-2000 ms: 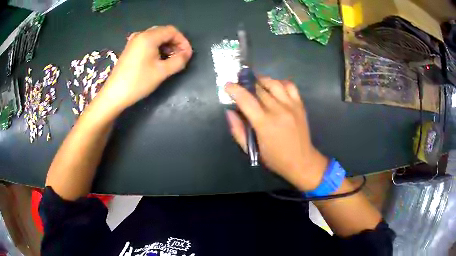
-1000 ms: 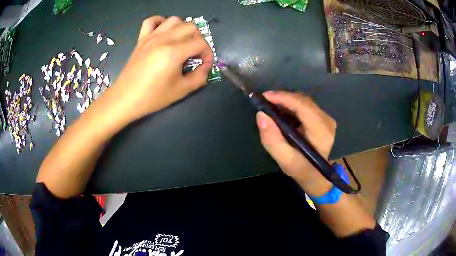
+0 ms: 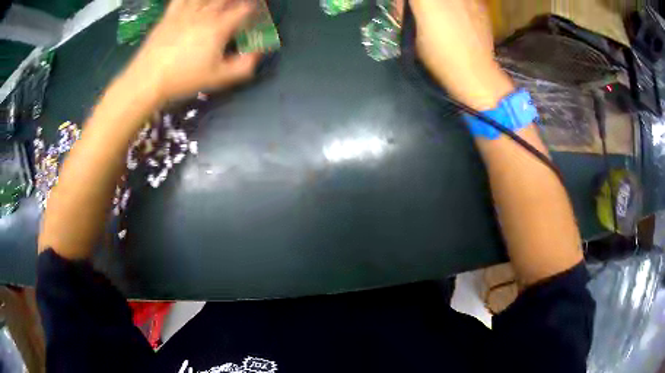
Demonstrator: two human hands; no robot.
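Observation:
My left hand [image 3: 193,47] is at the top left, blurred and partly cut off by the top edge. Its fingers and thumb are around a small green circuit board [image 3: 260,30]. My right hand [image 3: 446,29] reaches past the top edge beside green boards [image 3: 382,36]; its fingers are out of the picture. A black cord [image 3: 503,128] runs from beside that hand across the blue wristband [image 3: 507,115]. The soldering iron itself does not show. Small white and dark leaded components [image 3: 166,149] lie scattered near my left forearm, partly hidden by it.
More small components [image 3: 48,164] lie at the far left. Green boards [image 3: 138,18] lie at the top left. A brown board with a dark round grille [image 3: 561,62] stands at the right, with a yellow-green reel [image 3: 607,200] below it. The dark green table [image 3: 313,226] has a curved front edge.
My left hand and the circuit board have moved up and left, away from the middle. My right hand has moved forward to the top edge; the iron has gone from view. The camera view has shifted.

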